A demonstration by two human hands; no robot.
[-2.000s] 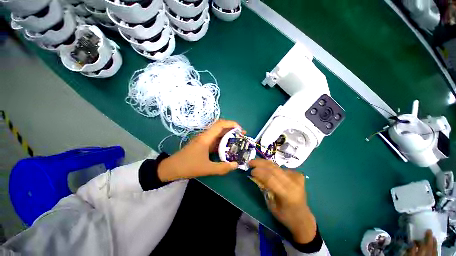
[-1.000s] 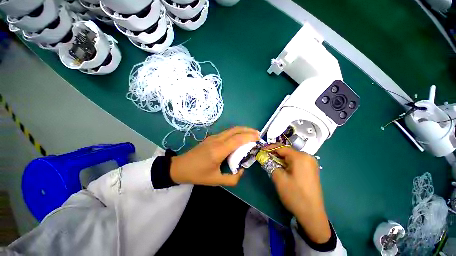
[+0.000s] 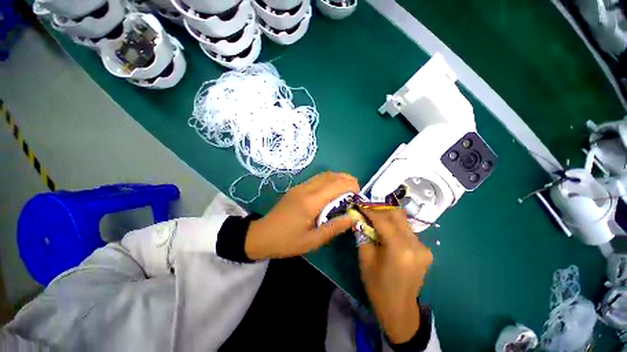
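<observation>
The white rear housing cover with electronics inside is held in my left hand, its opening facing right. My right hand is at the cover's right edge and holds a yellow-handled tool; the tool's tip is hidden. Thin red, yellow and dark wire leads run from the cover to the open round cavity of the white camera body. The camera body lies on the bench with its black lens panel facing up. An angular white bracket joins it at the back.
A tangled pile of white cord lies left of the camera. Stacked housing covers stand at the upper left. Another camera unit, a loose cover and a clear-white tangle lie at right. A blue stool stands on the floor.
The view has shifted. My right hand has turned more upright and stays at the cover with the tool. The neighbour's hand seen at the lower right two seconds ago is gone from view.
</observation>
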